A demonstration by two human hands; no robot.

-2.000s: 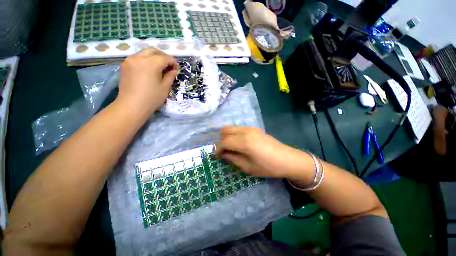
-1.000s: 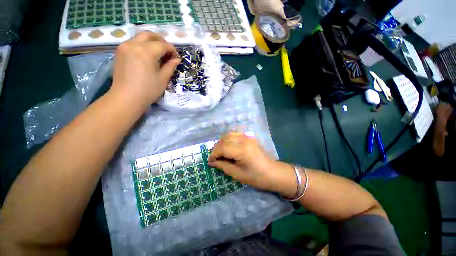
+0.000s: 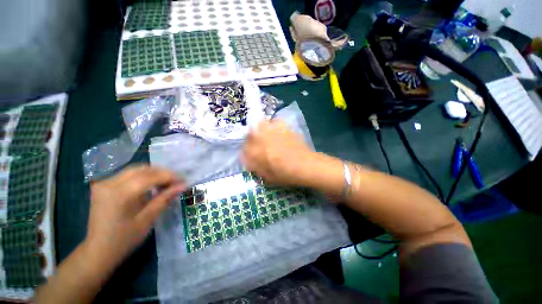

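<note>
The green PCB panel [image 3: 223, 219] lies on bubble wrap [image 3: 249, 261], with bright silvery shields along its far row. The open clear bag of shields [image 3: 229, 107] lies just beyond it. My left hand [image 3: 134, 199] is blurred, at the panel's far left corner, thumb and forefinger close together; whether a small piece is between them cannot be told. My right hand [image 3: 276, 154] is blurred over the panel's far edge, near the bag's near side, fingers bent down; its fingertips and anything in them are hidden.
White slabs with green panels lie at the far side [image 3: 178, 80] and left [image 3: 53, 196]. Beyond and right are a tape roll [image 3: 315, 53], a yellow knife [image 3: 337, 89], a black box [image 3: 386, 83] with cables and blue-handled pliers [image 3: 466, 163]. A person's arm showed at the right earlier.
My left hand has left the bag and come down to the panel's left corner. My right hand has moved up towards the bag. The view has shifted left, showing more of the left slab.
</note>
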